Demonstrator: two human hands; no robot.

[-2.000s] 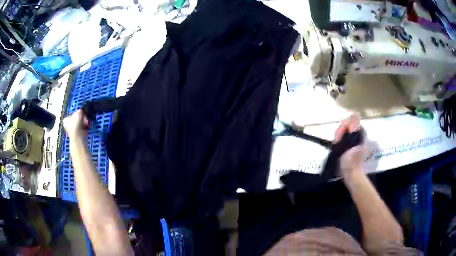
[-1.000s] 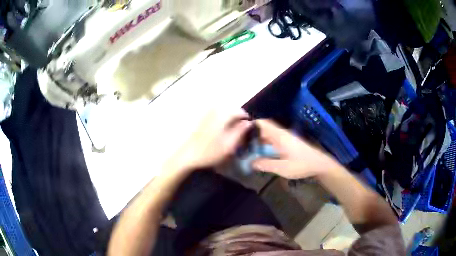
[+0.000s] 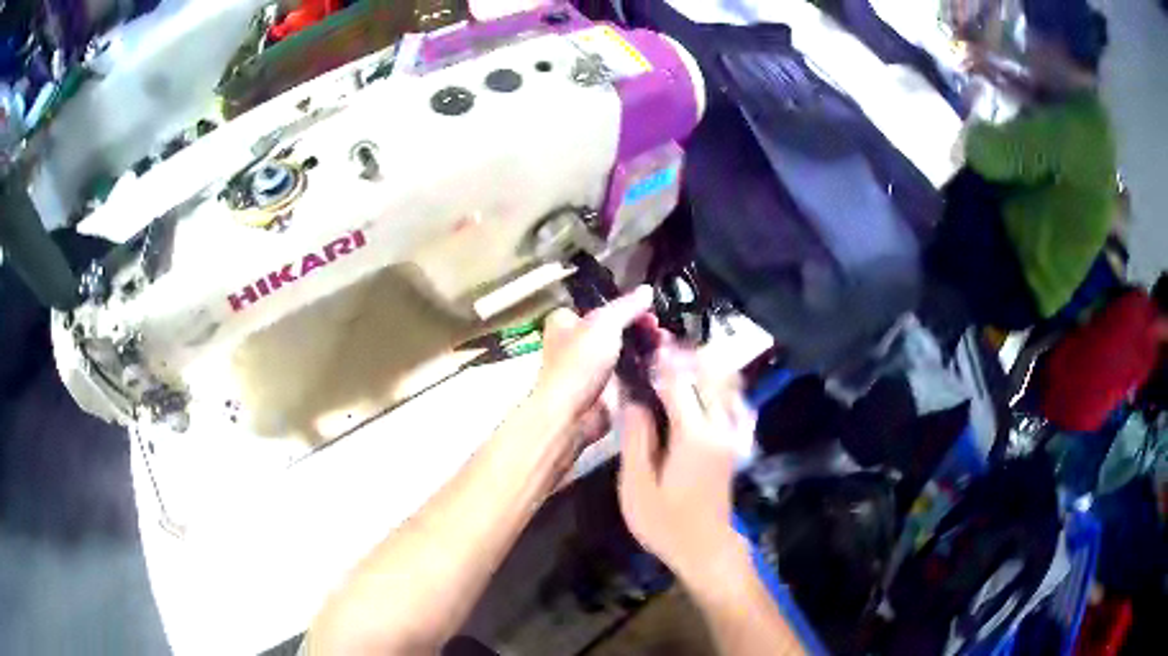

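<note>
A narrow dark strip of cloth (image 3: 637, 374) runs between my two hands, its upper end near the purple end of the sewing machine (image 3: 436, 231). My left hand (image 3: 583, 365) is closed on the strip just below the machine's right end. My right hand (image 3: 679, 449), partly blurred, is on the lower part of the strip, close beside my left hand. The fingers hide much of the strip. The machine head is cream-white with red "HIKARI" lettering.
Green-handled snips (image 3: 519, 340) lie under the machine arm, by my left hand. Black scissors (image 3: 685, 301) are partly hidden beyond my hands. Dark cloth (image 3: 820, 218) hangs at the right. A blue crate (image 3: 784, 596) with dark pieces is at lower right. Dark cloth (image 3: 64, 436) is also at the left.
The view has swung right. My hands have gone from the table's front edge up to the machine's purple end. The pale blue thing between them no longer shows; the dark strip does.
</note>
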